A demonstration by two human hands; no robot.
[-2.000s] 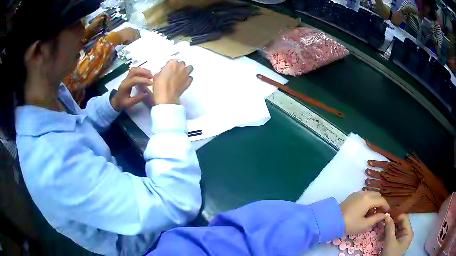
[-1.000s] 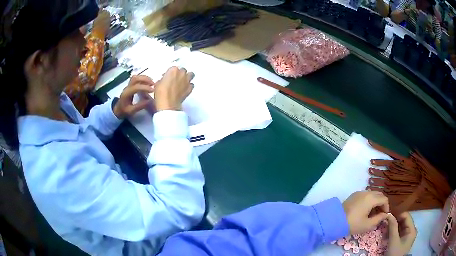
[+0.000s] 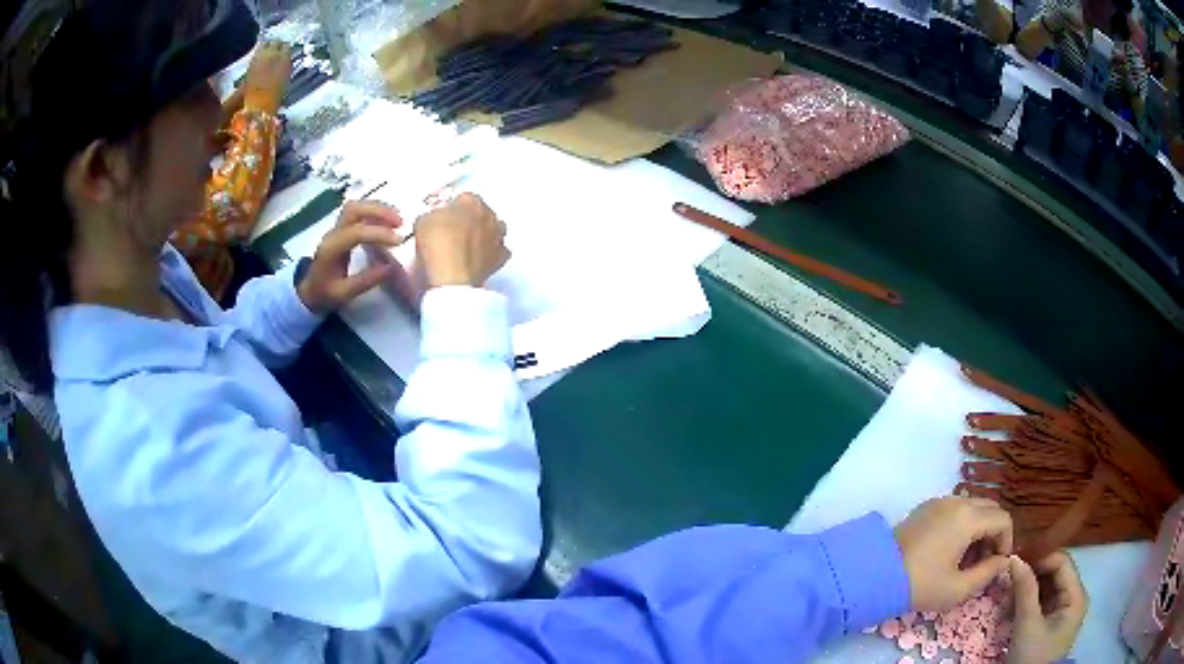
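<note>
My left hand [image 3: 958, 555] and my right hand [image 3: 1047, 604] meet at their fingertips above the loose pink buttons [image 3: 954, 629] at the bottom right. My left fingertips pinch a tiny pale piece, apparently a button. A brown strap [image 3: 1075, 516] runs from my right fingers up towards the pile; its held end is mostly hidden. The fanned strap pile [image 3: 1039, 454] lies just beyond my hands. A pink box [image 3: 1159, 590] with dark slots stands at the right edge, cut off by the frame.
White foam sheet [image 3: 870, 454] lies under the work. A single strap [image 3: 786, 253] and a bag of pink parts [image 3: 792, 136] lie on the green belt. A neighbour in light blue [image 3: 260, 480] works at left over white paper sheets [image 3: 597, 247].
My hands stay together at nearly the same place, with only a slight shift right. The neighbour's hand has moved a little. The pink box shows less at the right edge.
</note>
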